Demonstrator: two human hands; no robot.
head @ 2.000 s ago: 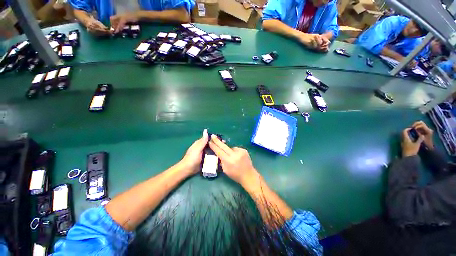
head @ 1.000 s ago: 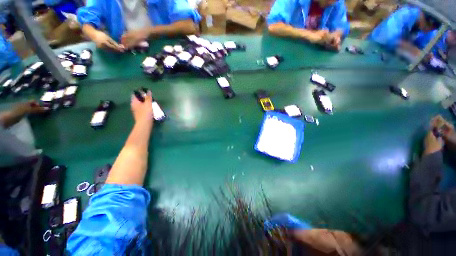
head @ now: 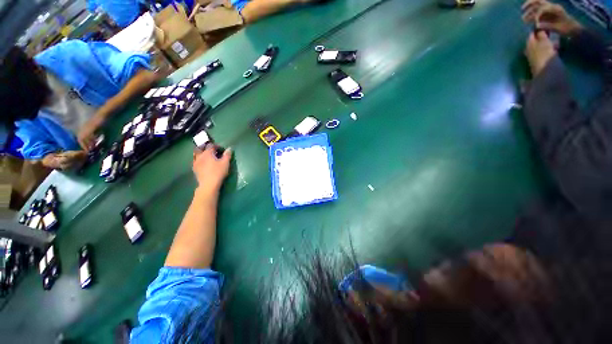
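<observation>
My left hand (head: 211,168) is stretched out over the belt, with its fingers closed around the near, dark end of a black phone (head: 201,139); the white patch shows beyond the fingers. My right arm shows as a blurred, skin-coloured shape (head: 496,272) at the bottom right, partly behind hair; its fingers cannot be made out. The blue tray (head: 274,195), filled with small white parts, lies right of my left hand. A yellow-trimmed phone (head: 269,136) and a black phone with a white patch (head: 307,125) lie just behind the tray.
A heap of phones (head: 161,124) lies at the upper left, before a person in a blue smock (head: 87,60). Single phones (head: 132,224) lie lower left; others (head: 347,84) lie beyond the tray. A white ring (head: 333,123) is near it. A dark-sleeved person (head: 564,114) works at right.
The view has turned and shifted. My left hand has left the phone held by both hands two seconds ago and now reaches a phone near the heap. My right hand has moved away to the lower right.
</observation>
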